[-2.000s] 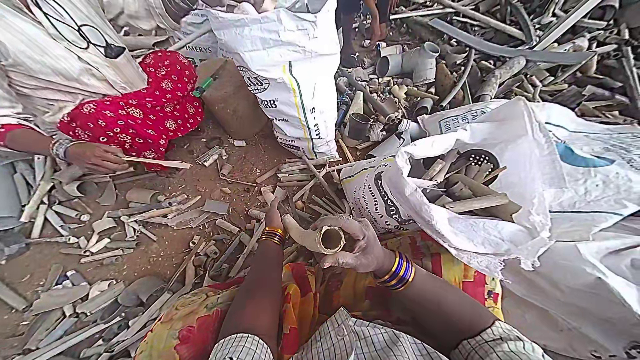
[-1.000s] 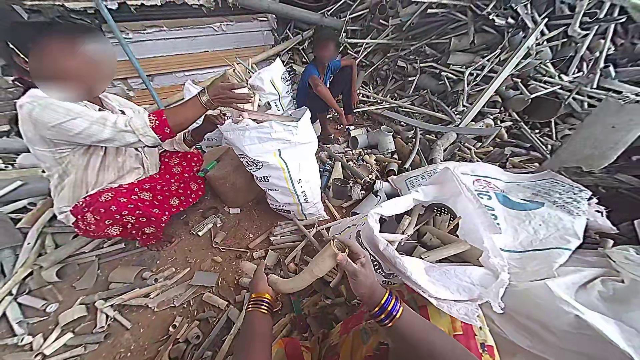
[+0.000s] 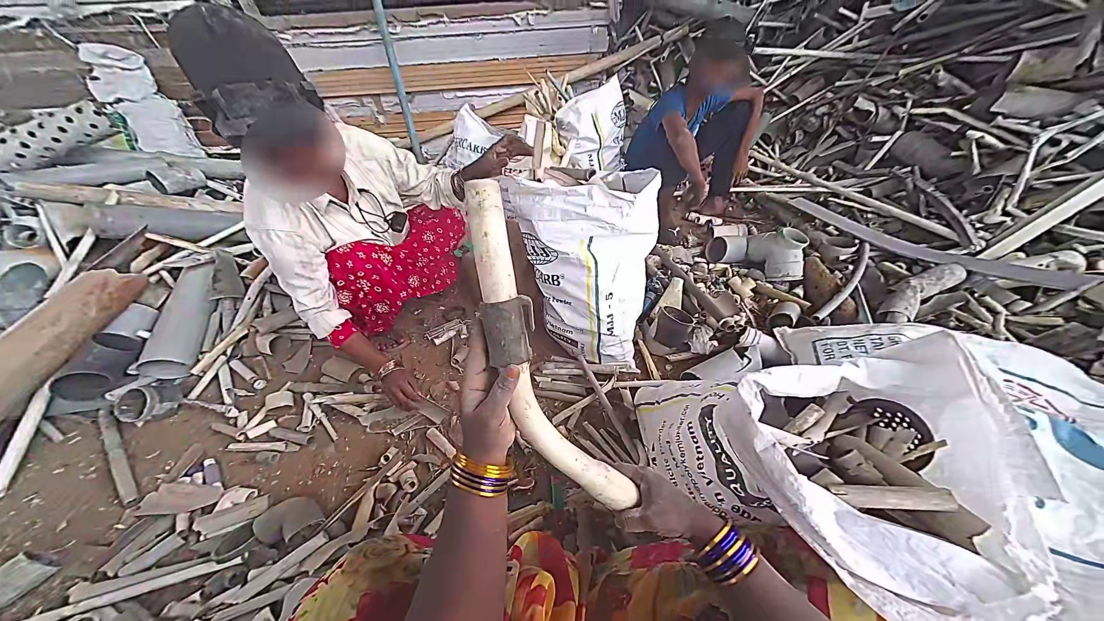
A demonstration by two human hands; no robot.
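Note:
A bent, off-white plastic pipe [image 3: 552,423] with a grey collar [image 3: 506,331] around its upper part stands upright and tilted between my hands. My left hand [image 3: 486,401] grips it just below the collar, thumb across the front. Around its lower, curved end my right hand [image 3: 660,504] is closed; part of those fingers is hidden. To the right, an open white woven sack [image 3: 992,448] holds pipe scraps and a dark perforated piece [image 3: 893,423]. Another white sack [image 3: 595,276] stands behind the pipe.
One person [image 3: 345,207] in a white shirt and red patterned cloth sits at the left, a hand on the scraps. Another person [image 3: 699,121] in blue squats farther back. Pipe scraps [image 3: 259,517] cover the ground; a large heap [image 3: 914,129] rises at the back right.
The pipe, held lower and more level a second ago, is now raised upright. The seated person's one hand has gone down to the scraps. The view has tilted up since the oldest frame.

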